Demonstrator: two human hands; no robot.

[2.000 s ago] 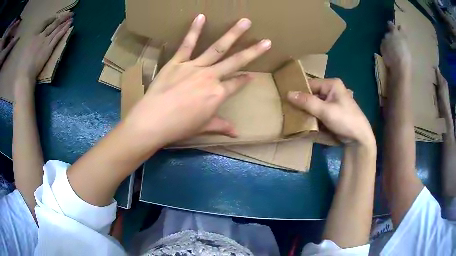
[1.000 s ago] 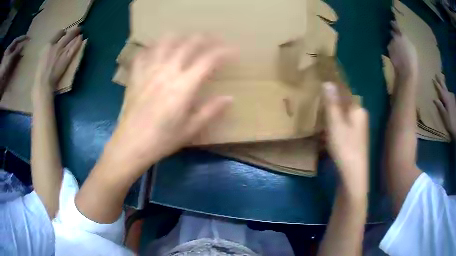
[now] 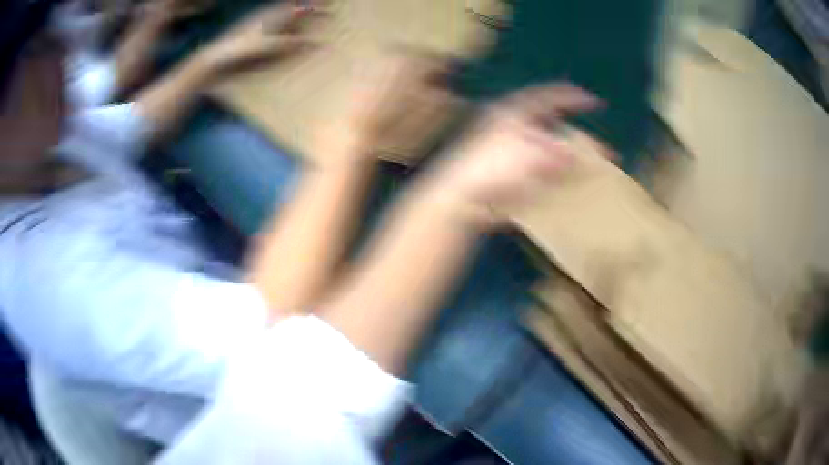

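Observation:
The view is strongly blurred and tilted. My left hand (image 3: 527, 150) is at the left end of a brown cardboard box blank (image 3: 664, 272), with some fingers apart; no firm grip shows. Brown layered sheets (image 3: 600, 354) show under the blank's near edge. A large flat cardboard panel (image 3: 754, 154) rises at the far side of the blank. A blurred brownish patch at the lower right edge may be part of my right hand; its shape and grip cannot be made out.
A person in a white top sits at the left, with a hand (image 3: 400, 100) and another hand (image 3: 264, 41) on cardboard sheets (image 3: 364, 36). The dark green table (image 3: 573, 45) shows between the two work spots. Its near edge runs diagonally.
The camera has swung left and tilted, so my blank now lies at the right and the left neighbour fills more of the view. My right hand has gone mostly or fully out of view.

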